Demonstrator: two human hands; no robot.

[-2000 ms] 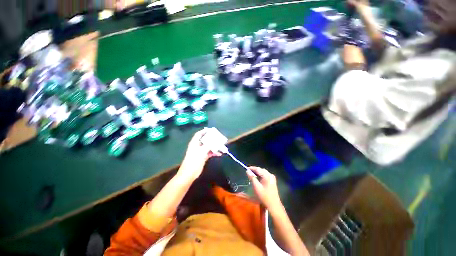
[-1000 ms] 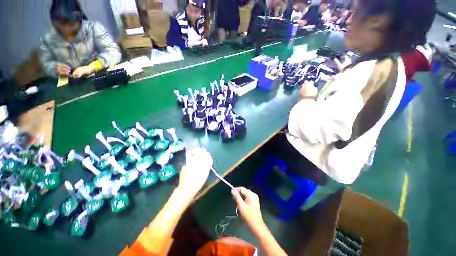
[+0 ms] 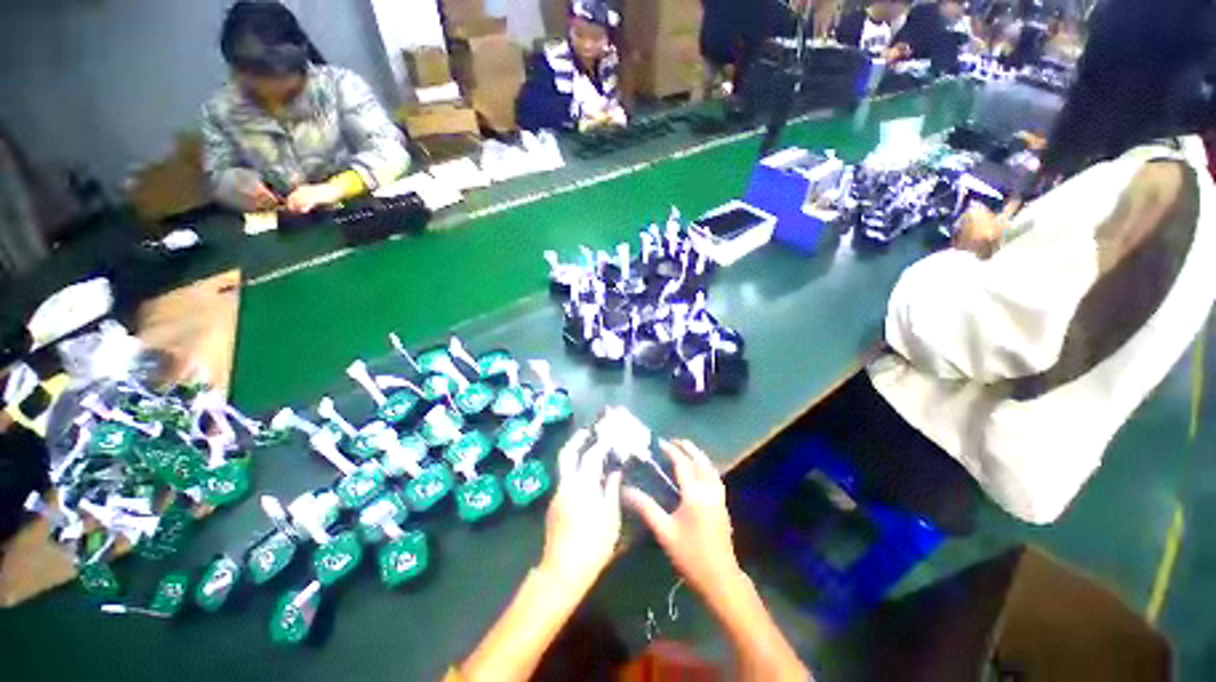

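My left hand [image 3: 583, 498] and my right hand [image 3: 694, 509] are together over the bench's near edge. Both hold a small dark unit [image 3: 650, 480] between them, with a white part [image 3: 622, 434] on its upper left side. The fingers hide much of the unit. Left of my hands stand several open housings with green boards [image 3: 427, 485], each with a white lead. Beyond my hands is a cluster of black closed units [image 3: 640, 313] with white tails.
A pile of loose circuit boards [image 3: 167, 460] lies at the left by a tan board [image 3: 198, 324]. A pale tray [image 3: 734, 231] and a blue box [image 3: 796, 200] stand beyond the black units. A person [image 3: 1040, 360] sits close at the right, above a blue stool [image 3: 854, 526]. Other people sit across the bench.
My right hand has come up to my left, and both are now on the unit. The white lead stretched between them no longer shows. The view has shifted, with the bench's things farther right than one second ago.
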